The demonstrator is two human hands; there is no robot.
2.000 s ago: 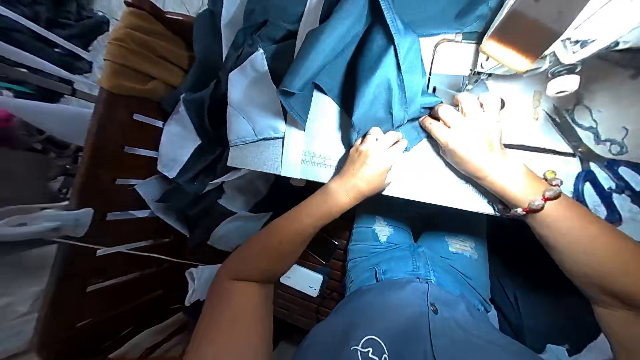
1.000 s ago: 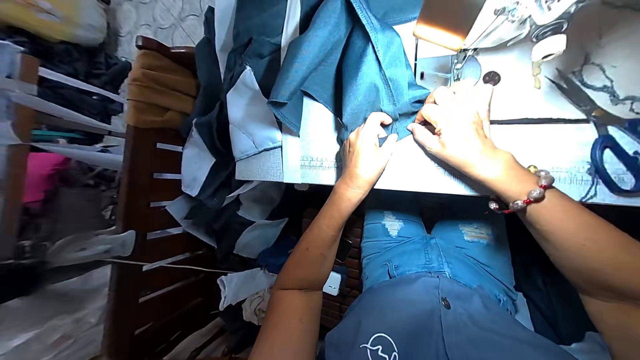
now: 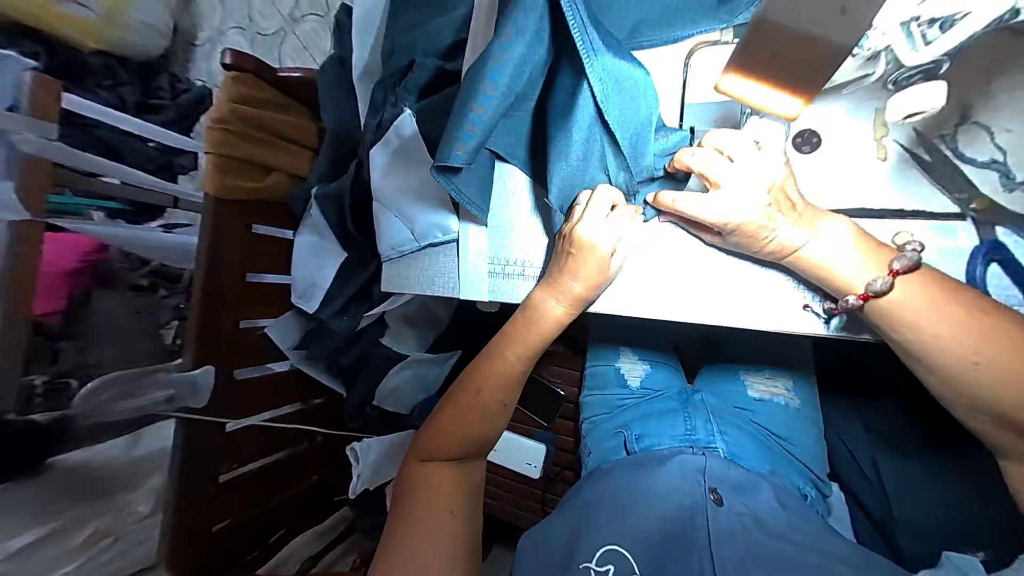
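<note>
Blue fabric with stitched seams lies bunched on the white sewing table. My left hand pinches its lower edge between thumb and fingers. Close beside it on the right, my right hand grips the same edge near the sewing machine's needle area, thumb toward my left hand. The sewing machine head stands just above my right hand, its lamp lit. The needle and presser foot are mostly hidden by my fingers. A beaded bracelet is on my right wrist.
Large scissors with blue handles lie at the right, near a white roll and a dark round disc. Dark and pale fabric pieces hang over the table's left side. A wooden bench holds brown cloth and a white phone.
Both hands stay on the fabric's lower edge. My right thumb and fingers have spread wider apart than a second ago. The view has shifted since two seconds ago.
</note>
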